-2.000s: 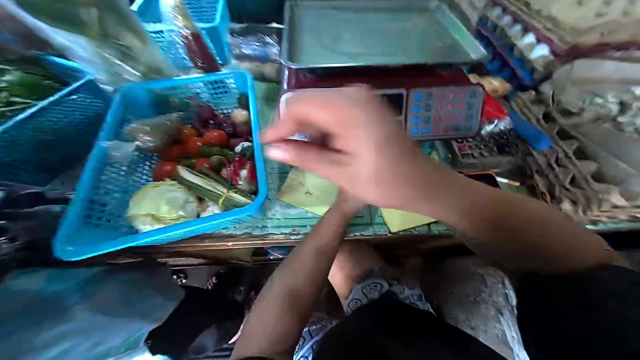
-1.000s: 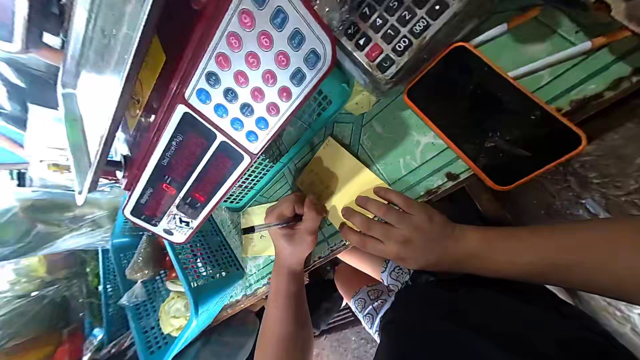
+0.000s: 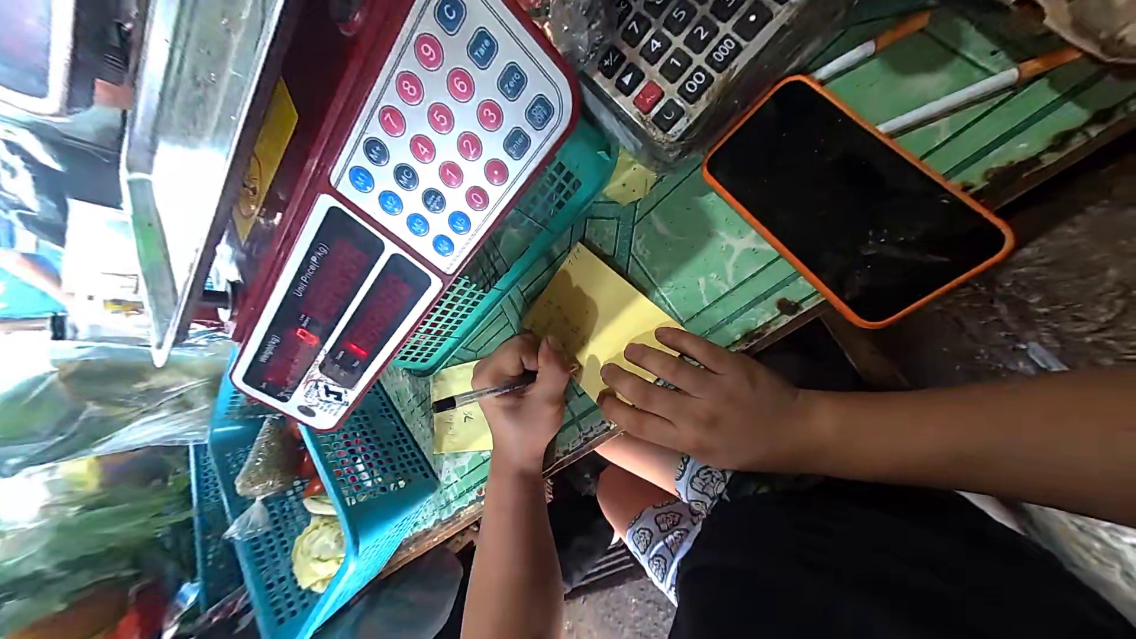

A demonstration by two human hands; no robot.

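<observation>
My left hand (image 3: 524,399) is closed around a dark pen (image 3: 484,393), its knuckles on the edge of a yellow paper sheet (image 3: 590,306). My right hand (image 3: 710,399) lies flat on the lower right part of that sheet, fingers spread, the thumb hidden. A smaller yellow paper slip (image 3: 461,435) with writing lies partly under my left hand and the pen. The pen tip is hidden by the fingers. Both papers rest on a green patterned tabletop (image 3: 683,240). Above them is a red digital scale (image 3: 311,186) with a keypad and lit displays.
A phone in an orange case (image 3: 856,200) lies near the table edge, beside a plastic-wrapped calculator (image 3: 683,62) and two white-and-orange sticks (image 3: 950,102). A green basket (image 3: 550,204) sits partly beneath the scale. A blue basket (image 3: 351,532) at lower left holds vegetables and a bagged item.
My right hand has come down from above the tabletop onto the yellow sheet. The pen now shows in my left hand. The view has turned strongly and moved closer.
</observation>
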